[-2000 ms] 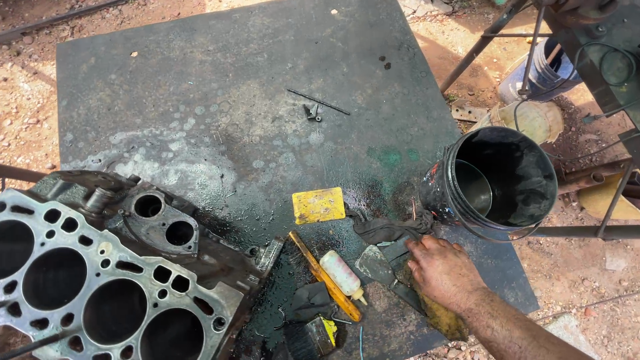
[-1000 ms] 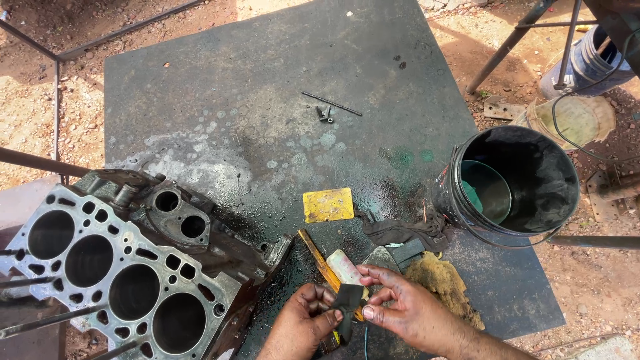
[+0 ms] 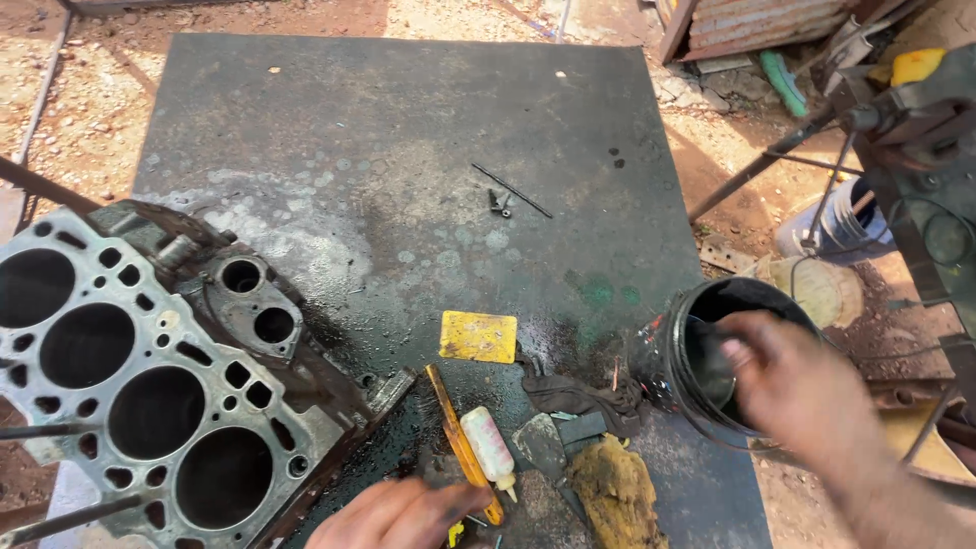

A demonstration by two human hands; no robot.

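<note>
My right hand (image 3: 785, 374) is over the mouth of a black bucket (image 3: 679, 366) at the right edge of the metal sheet. It is blurred, with something dark at its fingertips that I cannot make out. My left hand (image 3: 404, 515) is low in the middle, fingers bent, beside the end of a wooden-handled wire brush (image 3: 457, 435); whether it holds anything is hidden. A white squeeze bottle (image 3: 488, 442), a scraper blade (image 3: 541, 442), a dark strip (image 3: 583, 428) and a ragged yellow sponge (image 3: 619, 488) lie between the hands. Behind them are a yellow plastic card (image 3: 478, 337) and a dark rag (image 3: 572, 393).
An engine block (image 3: 152, 381) with open cylinder bores fills the lower left. A thin dark rod (image 3: 512, 191) and small metal parts (image 3: 499, 203) lie on the dark metal sheet (image 3: 427, 99). Beyond the right edge stand another bucket (image 3: 823, 221) and a metal frame (image 3: 770, 164).
A second ago both hands were together over the brush and bottle with a dark strip between them. My right hand has since moved right to the bucket. The view has shifted.
</note>
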